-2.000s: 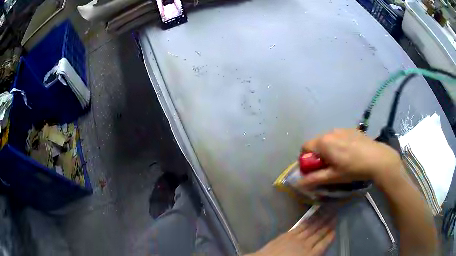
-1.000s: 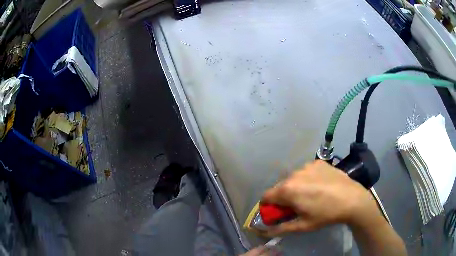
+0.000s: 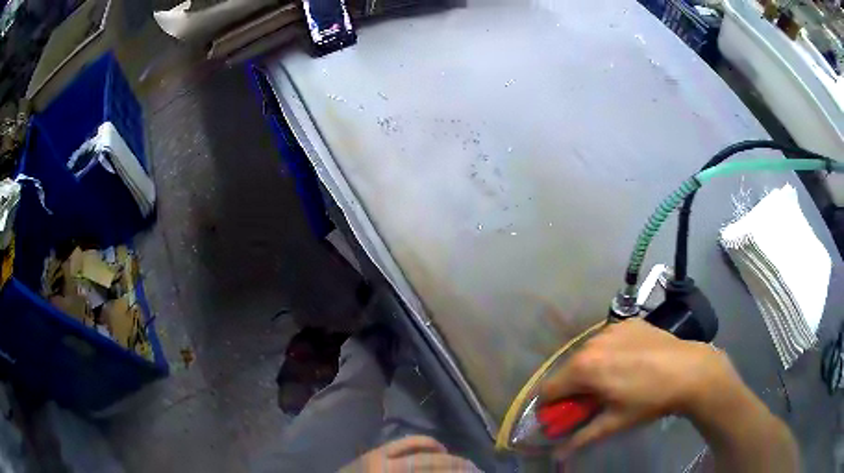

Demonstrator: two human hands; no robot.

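Observation:
My right hand [image 3: 639, 379] is closed on the red handle of the steam iron [image 3: 566, 416], low on the grey pressing table, its yellowish rim showing at the left. The green coiled hose and black cable rise behind the hand. My left hand [image 3: 412, 455] is at the bottom edge, partly cut off, left of the iron near the table's front edge; what it holds, if anything, cannot be seen. A small white bit [image 3: 655, 285] shows behind the iron. The fabric under the iron is mostly hidden.
A stack of white cut panels [image 3: 787, 268] lies on the table [image 3: 463, 185] at the right. A phone [image 3: 328, 25] sits at the far left edge. Blue crates [image 3: 79, 342] stand on the floor at left, one with brown pieces. A white tub [image 3: 787, 74] is at the far right.
The iron has turned, with its tip now pointing down toward the bottom edge. My left hand has moved left, away from the iron. The view has shifted slightly.

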